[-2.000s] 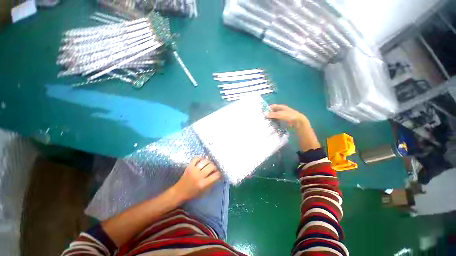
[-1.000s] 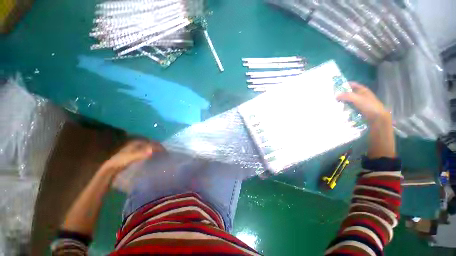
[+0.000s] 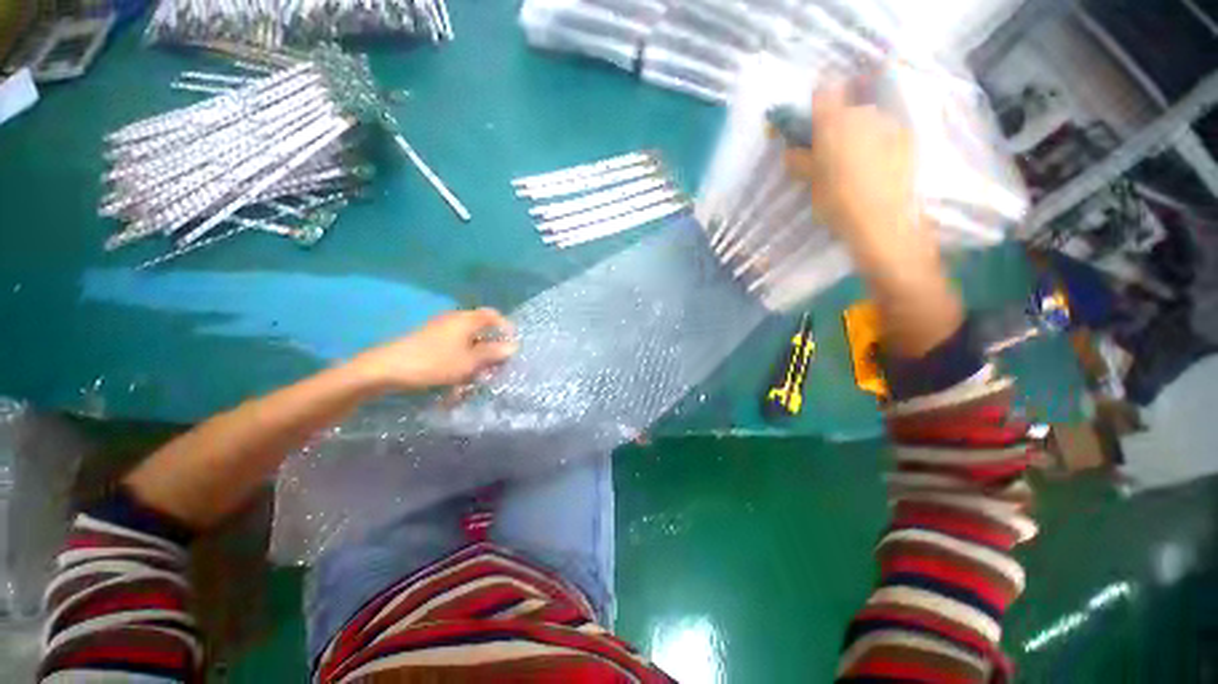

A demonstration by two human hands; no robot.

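Observation:
A clear bubble wrap strip (image 3: pixel 601 341) runs from the wearer's lap over the bench edge up to the right. My left hand (image 3: pixel 461 350) pinches its near-left edge. A wrapped bundle (image 3: pixel 775 234), with rods showing as stripes, lies at the strip's far end. My right hand (image 3: pixel 862 154) is over the bundle, slightly blurred, its fingers around something dark at the bundle's top; the exact hold is unclear. A short row of silvery rods (image 3: pixel 601 198) lies left of the bundle.
A heap of rods (image 3: pixel 221 154) and a single loose rod (image 3: pixel 434 181) lie at the left. Finished packs (image 3: pixel 668 47) are at the back. A utility knife (image 3: pixel 792 372) and an orange tape dispenser (image 3: pixel 866 350), partly behind my right wrist, are near the right front edge.
The bundle has moved up and right, near the packs, and my right hand has moved up over it. My left hand has moved from the lap onto the strip above the bench edge.

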